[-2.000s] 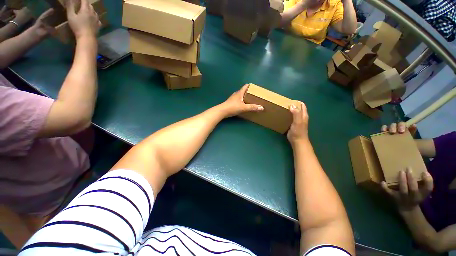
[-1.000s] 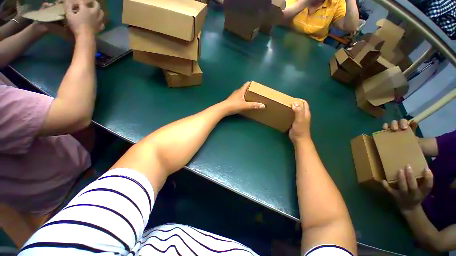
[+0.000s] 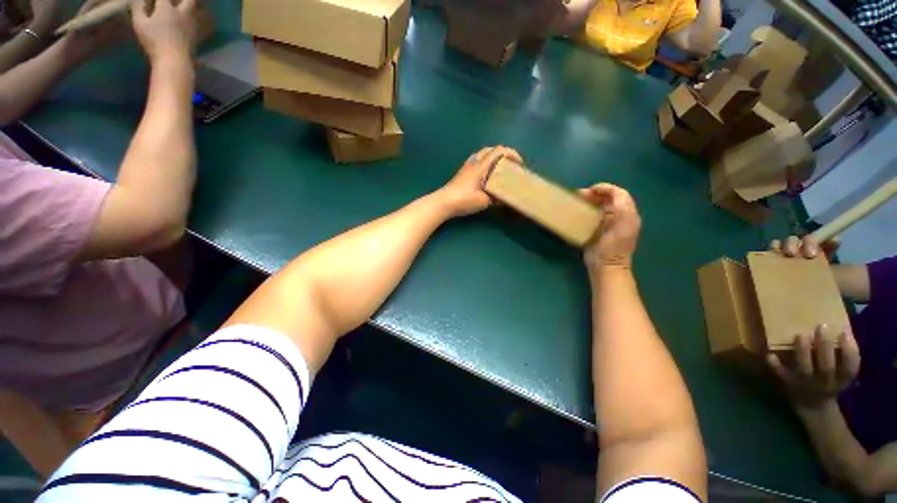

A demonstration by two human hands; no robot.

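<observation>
A plain brown small carton [image 3: 543,202] is held by its two ends over the green workbench [image 3: 472,324], in the middle of the view. It is slightly blurred, and a long narrow side faces me. My left hand [image 3: 482,181] grips its left end, with the fingers over the far edge. My right hand [image 3: 614,226] is at its right end, with the fingers behind it. The carton's far side and underside are hidden.
Several stacked cartons [image 3: 325,74] stand unevenly at the upper left, beside a flat grey device [image 3: 224,86]. Part-folded cartons [image 3: 752,157] lie at the upper right. A neighbour in purple holds a carton [image 3: 799,300] at right. People in pink [image 3: 59,236] and yellow [image 3: 634,29] sit around the table.
The carton has tipped, so its narrow side now faces me and its broad side no longer shows. My fingers have shifted round behind it, and my right hand has moved slightly right.
</observation>
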